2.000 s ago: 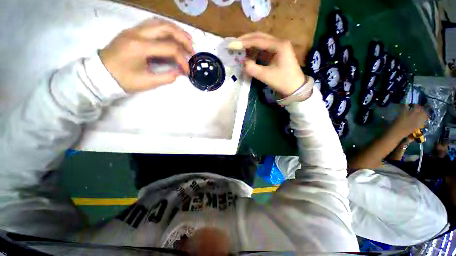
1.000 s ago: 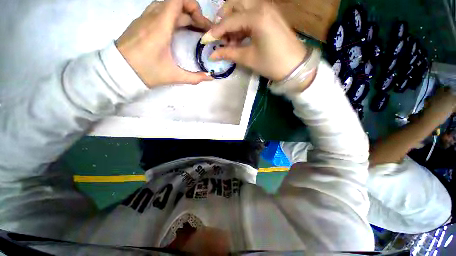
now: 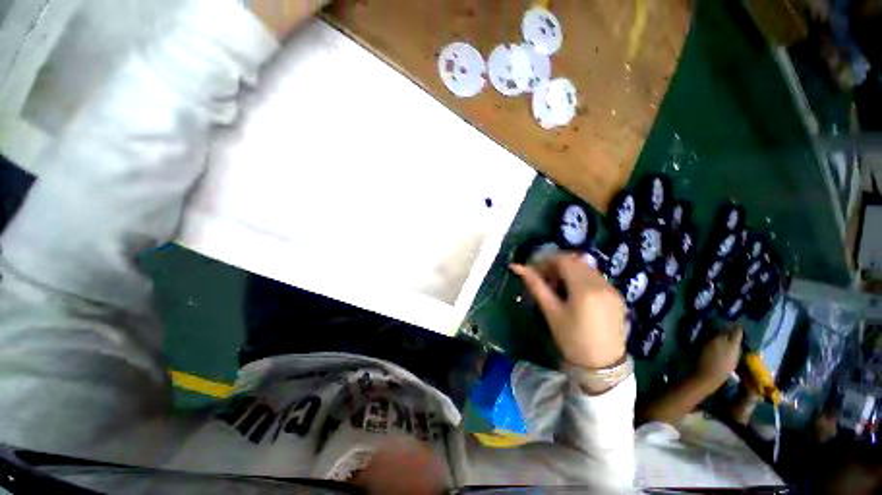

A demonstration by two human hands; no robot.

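My right hand point(image 3: 585, 309) is over the green surface just right of the white board point(image 3: 338, 174). Its fingertips are at a dark round unit with a pale top point(image 3: 543, 253); whether they grip it I cannot tell. My left hand point(image 3: 285, 12) is cut off by the top edge at the upper left, its fingers out of the picture. Many assembled units, black rims around pale discs point(image 3: 650, 244), stand grouped right of my right hand. Several loose white discs point(image 3: 461, 70) lie on the brown board point(image 3: 600, 145), some overlapping.
A small dark bit point(image 3: 488, 202) lies on the white board near its right corner. At the lower right a neighbouring person's hand point(image 3: 720, 356) is beside a yellow tool point(image 3: 762, 377). A shiny clear plastic bag point(image 3: 822, 338) lies beyond it.
The housing and disc are gone from over the white board. My right hand has moved right and down to the units; my left hand has moved up and left. The view has turned, showing more brown board.
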